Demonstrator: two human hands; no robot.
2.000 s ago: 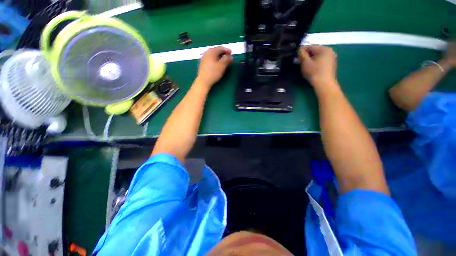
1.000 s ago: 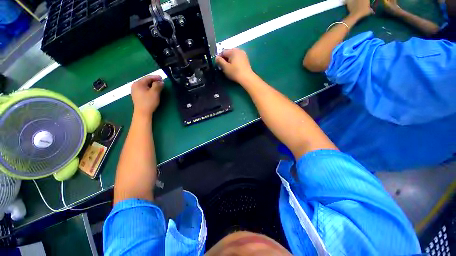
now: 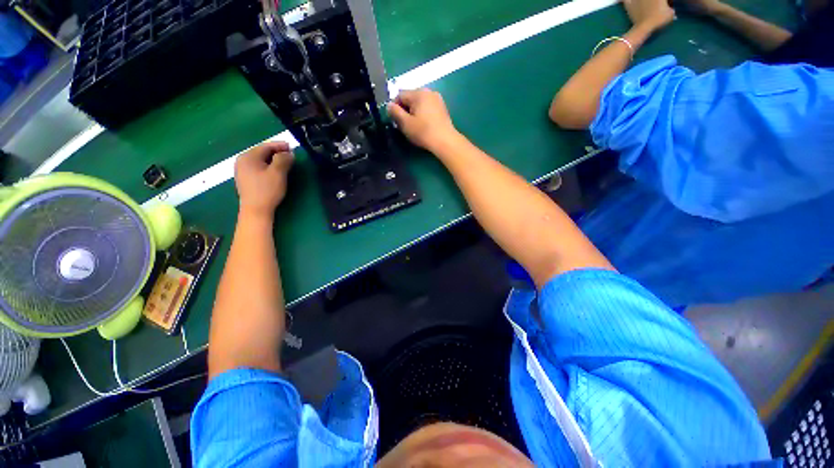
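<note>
The black toggle press fixture (image 3: 320,101) stands upright between my hands, its base plate (image 3: 370,199) towards me. A metal lever (image 3: 291,55) shows at its top; its upper end is cut off. No unit can be made out in the small metal nest (image 3: 346,148). My left hand (image 3: 262,175) rests curled on the green bench left of the fixture. My right hand (image 3: 422,117) is curled beside the fixture's right side. I see nothing in either hand, but the fingertips are partly hidden. A small dark module (image 3: 155,175) lies left of my left hand.
A green-yellow fan (image 3: 78,260) stands at left, with a wooden-coloured block (image 3: 167,300) beside it and a white fan (image 3: 18,370) partly cut off below. A black parts tray (image 3: 151,55) lies beyond. Another worker's arm (image 3: 594,82) rests on the bench at right.
The view has turned and shifted right since two seconds ago, bringing the tray and the neighbouring worker further into view. My hands stay beside the fixture. The small module sits slightly further left in view.
</note>
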